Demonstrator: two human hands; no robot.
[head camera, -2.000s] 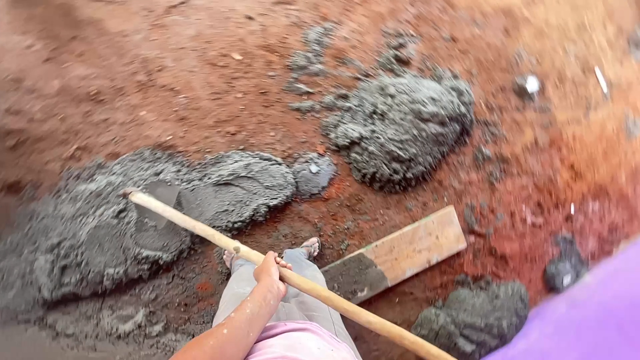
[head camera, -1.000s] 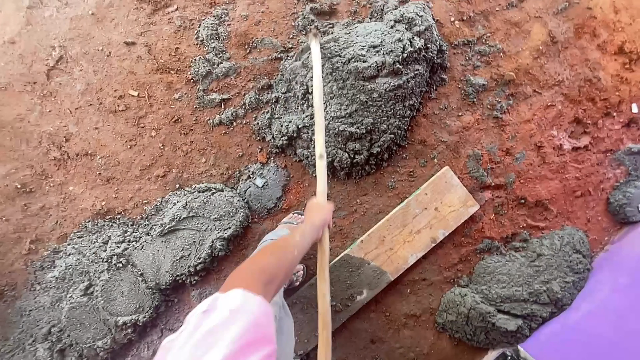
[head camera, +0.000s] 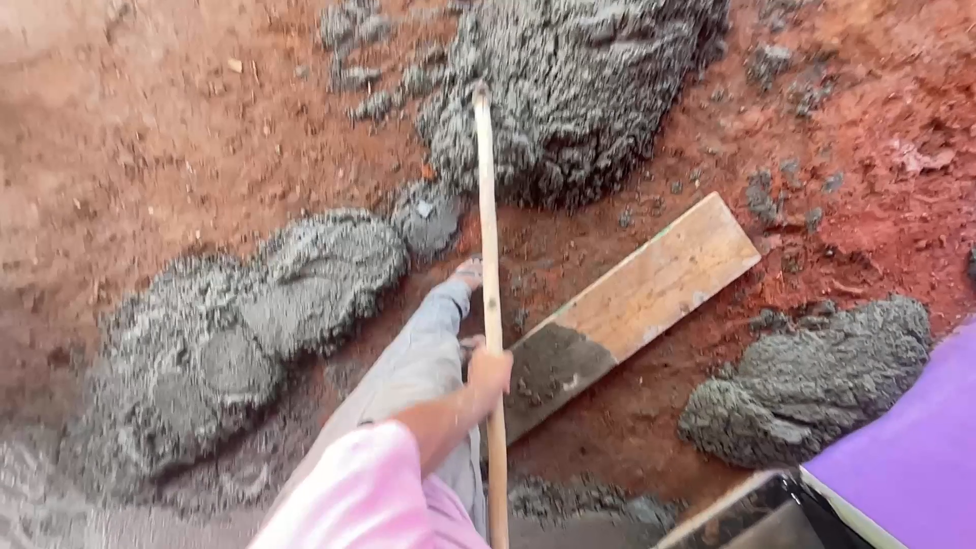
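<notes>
My left hand (head camera: 489, 374), at the end of a pink sleeve, is closed around a long, slightly bent wooden handle (head camera: 488, 229). The handle runs from the bottom edge up to a large heap of wet grey mortar (head camera: 572, 84), its far end over the heap's left part. No tool head can be made out against the mortar. Left of my hand lies a long, partly smoothed mortar mound (head camera: 229, 351), with a small mortar patch (head camera: 427, 217) near its upper end. Just right of the handle is a wooden board (head camera: 648, 282), its lower part smeared with mortar. My right hand is not in view.
Another mortar heap (head camera: 808, 381) sits on the reddish soil (head camera: 191, 137) at the right. At the lower right are a purple surface (head camera: 907, 450) and a dark object with a pale edge (head camera: 770, 511). My sandalled foot (head camera: 470, 271) stands close to the handle.
The handle's far end has left the long left mound and is now over the large heap, with my left hand still around it. The view has shifted and turned.
</notes>
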